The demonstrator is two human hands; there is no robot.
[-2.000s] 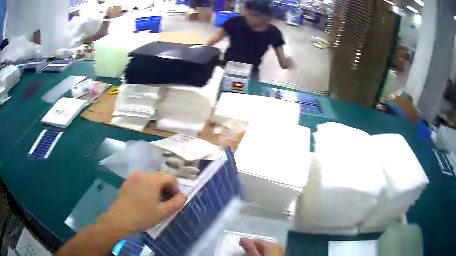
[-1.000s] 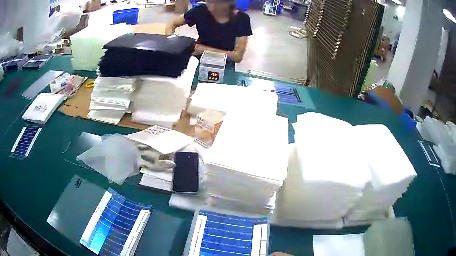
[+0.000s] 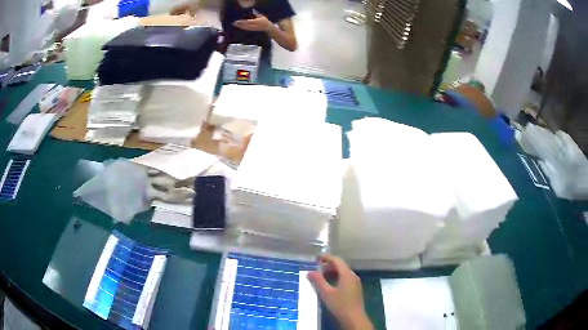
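A blue cell sheet with thin pale lines lies in a pale-bordered layup at the bottom centre, cut off by the lower edge. My right hand is at its upper right corner, thumb on the white strip and index finger by the top edge, with a gap between them. It appears to hold nothing. My left hand is not in view. A slightly curled pile of blue cell sheets lies at lower left on a faint grey-green clear sheet.
A white sheet stack and taller soft white stacks stand behind the layup. A smartphone lies left of them. A punched white sheet and pale green block are at right. A person is across the bench.
The cell sheet seen held earlier now lies flat before me. My left hand has left the picture. My right hand has come up to the layup's corner. The view has shifted.
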